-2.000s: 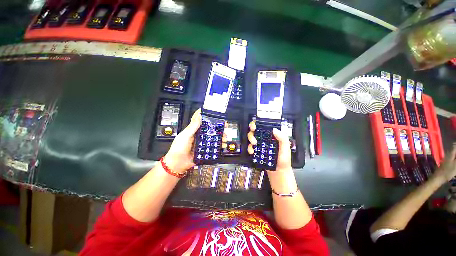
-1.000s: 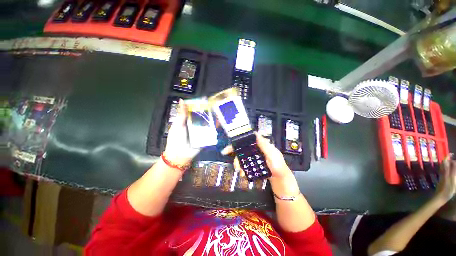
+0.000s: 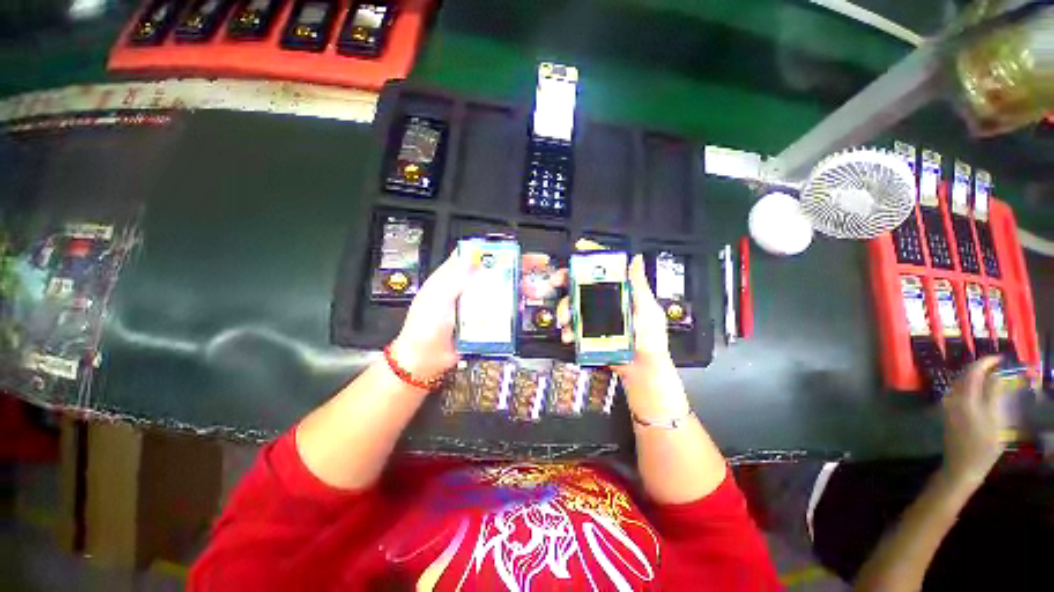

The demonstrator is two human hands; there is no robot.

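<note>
My left hand (image 3: 428, 322) holds a flip phone (image 3: 488, 297) with a bright pale face upward. My right hand (image 3: 651, 324) holds another phone (image 3: 602, 308), its face pale with a dark rectangle. Both have bluish edges and no keypad shows. They are side by side, apart, over the lower row of the black phone tray (image 3: 618, 197). An open flip phone (image 3: 550, 139) with a white screen lies in the upper row. Closed flip phones lie at left (image 3: 416, 155), lower left (image 3: 400, 257) and lower right (image 3: 670, 289); another is partly hidden between my hands.
Small brown-and-white cards (image 3: 526, 390) lie below the tray. Pale and red sticks (image 3: 746, 287), a white fan (image 3: 856, 194) and a pale metal arm (image 3: 861, 106) are at right. Red trays stand upper left (image 3: 272, 58) and right (image 3: 896, 364), with another person's hand (image 3: 973, 422). Covered sheets (image 3: 69, 306) lie left.
The phones in my hands no longer show keypads; their pale faces now stand side by side, upright in view. The right phone has moved right. The neighbour's hand has moved left, onto the right red tray's edge.
</note>
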